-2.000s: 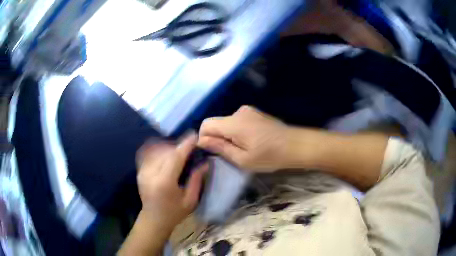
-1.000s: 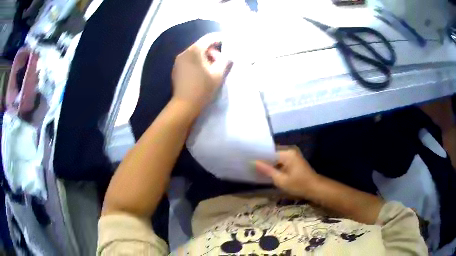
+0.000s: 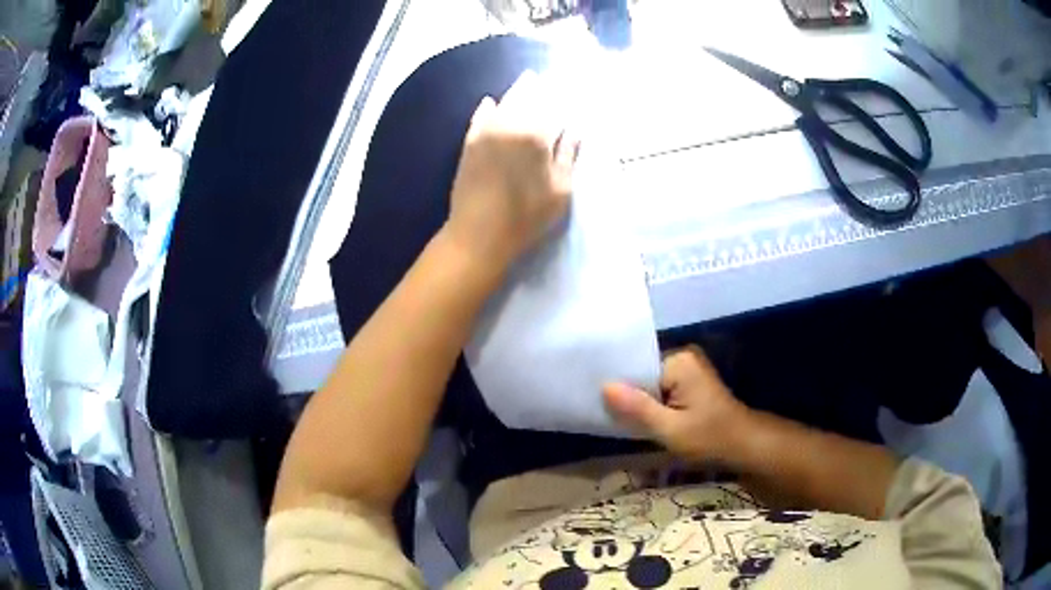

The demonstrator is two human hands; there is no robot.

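Observation:
A white fabric panel (image 3: 565,334) lies over a black fabric panel (image 3: 403,150) and hangs past the table's front edge. My left hand (image 3: 515,184) presses on the white panel near the bright needle area, fingers towards the glare. My right hand (image 3: 680,406) pinches the white panel's lower right corner, thumb on top, in front of the table edge. The presser foot and needle are lost in the glare. A dark blue part (image 3: 607,21) shows beside it at the top.
Black scissors (image 3: 859,144) lie right of the needle area, with blue snips (image 3: 945,75) and a phone (image 3: 825,12) beyond. A measuring scale (image 3: 853,221) runs along the front edge. Black pieces (image 3: 248,219) lie left, near a pink basket (image 3: 72,202). More cut pieces (image 3: 957,426) hang right.
Since two seconds ago, my hands have moved apart and the white panel is spread out. Since one second ago, my left hand has shifted slightly down the panel; my right hand still holds its corner.

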